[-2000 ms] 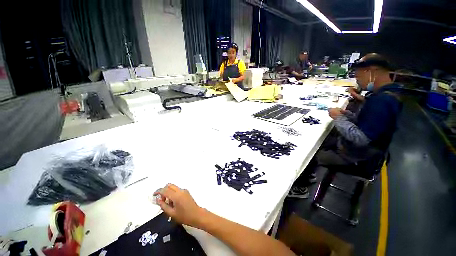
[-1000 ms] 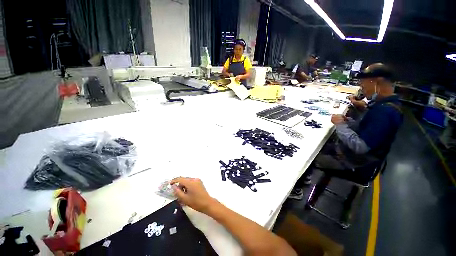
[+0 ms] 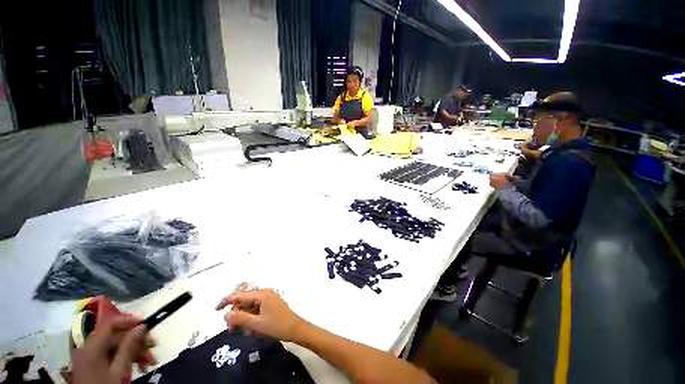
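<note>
My left hand (image 3: 113,349) is at the lower left, in front of the tape dispenser (image 3: 84,319), and holds a black strap tab (image 3: 167,310) by one end, tilted up to the right. My right hand (image 3: 259,313) is over the white table beyond the black mat (image 3: 259,367), fingers bent together. Whether it pinches a tiny piece is too small to tell. Small silver-white pieces (image 3: 225,355) lie in a cluster on the mat, with a single one (image 3: 254,356) beside it. A small clear bag (image 3: 246,288) shows partly behind the right fingers.
A large plastic bag of black parts (image 3: 120,255) lies at left. Two heaps of black tabs, a near one (image 3: 362,264) and a farther one (image 3: 396,218), lie right of centre. A board with black strips (image 3: 420,176) is beyond. A seated person (image 3: 559,180) works along the table's right edge.
My left hand has come into view at the lower left with a black tab. My right hand has drawn back from the small clear bag towards the mat.
</note>
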